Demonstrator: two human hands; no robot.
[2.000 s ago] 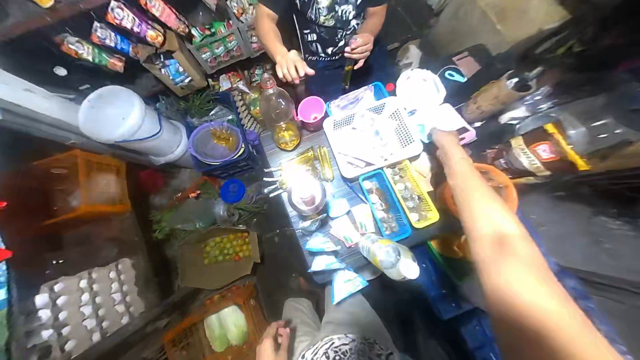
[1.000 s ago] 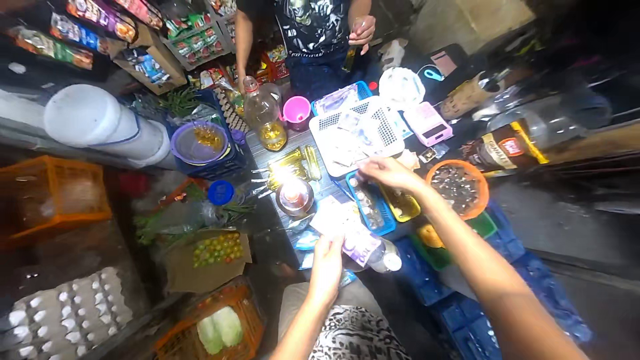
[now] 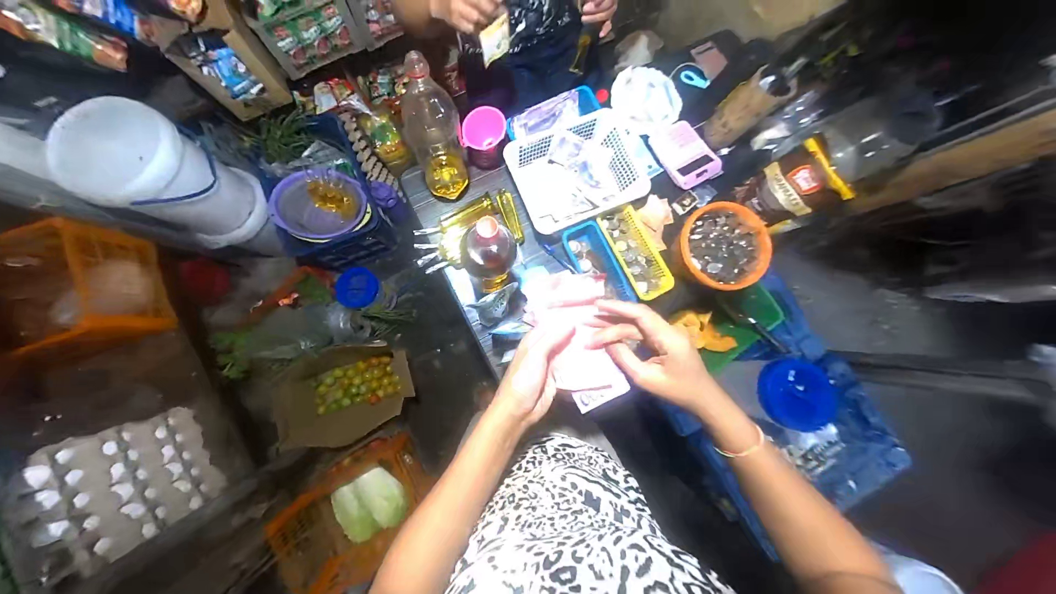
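Observation:
My left hand [image 3: 532,367] is closed on several banknotes [image 3: 584,359], whose faces are washed out by glare. Over their right side is my right hand [image 3: 652,351], its fingertips touching the notes. Just beyond lie a blue basket [image 3: 623,285] and a yellow basket [image 3: 657,290], both holding coins. A white perforated basket [image 3: 544,216] with papers or notes stands behind them. Left of the coin baskets is a bottle with a red cap [image 3: 490,247], beside flat packets of yellow oil [image 3: 510,216].
An orange bowl [image 3: 766,247] of small dark items is at the right, near a green tray [image 3: 767,309] and a blue tub [image 3: 798,394]. Egg trays [image 3: 124,487], a box of small fruits [image 3: 330,429] and a white bucket [image 3: 107,153] stand left. Across the table a person holds a note.
My right hand has moved from the coin baskets to the notes in my left hand. The person opposite, whose hand was by the large bottle, now holds up a note.

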